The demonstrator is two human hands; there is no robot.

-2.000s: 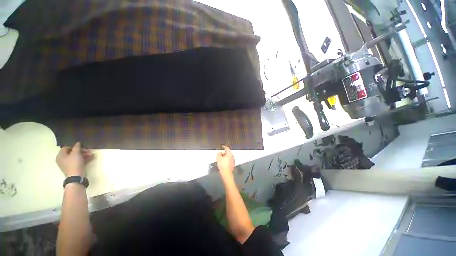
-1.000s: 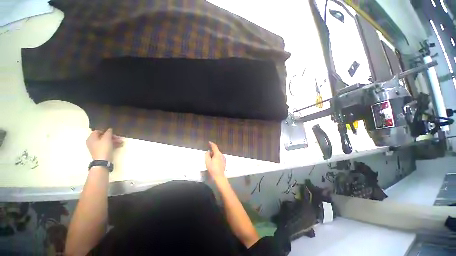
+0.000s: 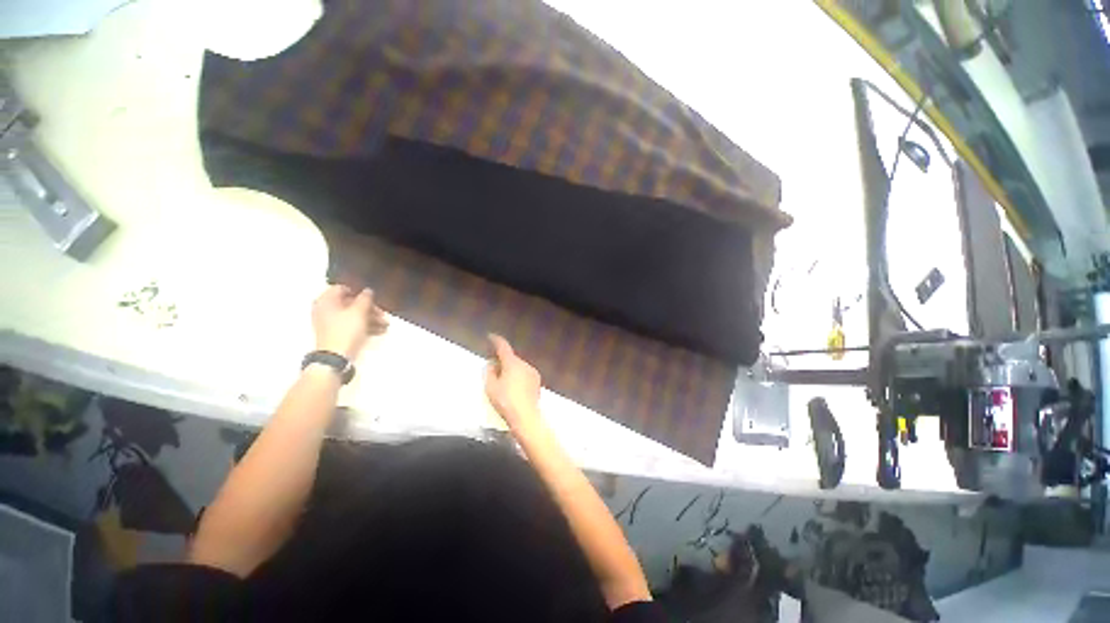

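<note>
A stack of dark brown-purple plaid panels (image 3: 609, 365) lies on the cream-white table, with curved cut-outs at its left end. A plain black cloth band (image 3: 548, 250) runs between two plaid areas. My left hand (image 3: 347, 319), with a dark wristband, pinches the near cut edge at its left end. My right hand (image 3: 511, 380) is at the same edge nearer the middle, index fingertip on the cloth; whether it pinches the edge cannot be told.
A cutting machine (image 3: 992, 414) stands at the right, its base plate (image 3: 762, 411) beside the cloth's corner. A black oblong object (image 3: 827, 443) lies beside it. Metal blocks (image 3: 55, 201) lie at far left, near tiny scattered bits (image 3: 149, 302). Scraps (image 3: 864, 560) lie below the table edge.
The view has turned, so the cloth now slopes down to the right and the metal blocks show. My right hand has moved left along the edge, closer to my left hand.
</note>
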